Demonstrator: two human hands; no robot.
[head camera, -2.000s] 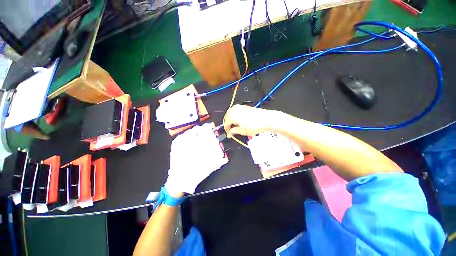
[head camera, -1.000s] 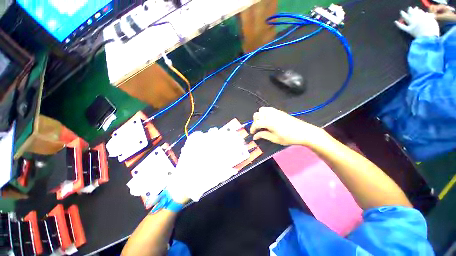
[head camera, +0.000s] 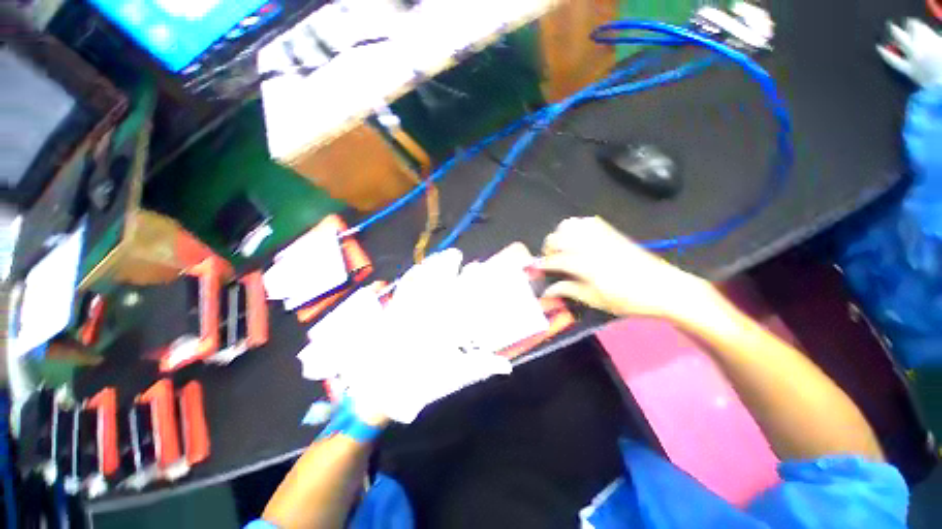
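Note:
Three white-plated units on orange-red pads lie in a row along the front of the mat. The left unit (head camera: 307, 271) has a blue cable (head camera: 496, 186) at its edge. My gloved left hand (head camera: 413, 336) lies over the middle unit (head camera: 333, 336) and spans the right unit (head camera: 503, 300), thumb along its front edge. Glove and plates blend in glare. My bare right hand (head camera: 591, 271) has bent fingertips at the right unit's right edge, where a blue cable runs in behind the hand. Any plug there is hidden. An orange cable (head camera: 430, 207) comes down behind the glove.
Stacked black units with red pads (head camera: 155, 429) stand at the left. A white-topped shelf (head camera: 320, 78) is behind, below a monitor (head camera: 186, 31). A black mouse (head camera: 642, 167) lies right of centre. Another person's gloved hand (head camera: 917, 52) shows at the far right.
My right hand has left the middle unit and orange cable for the right unit's edge. My left hand has moved right, across to the right unit. The camera view has shifted.

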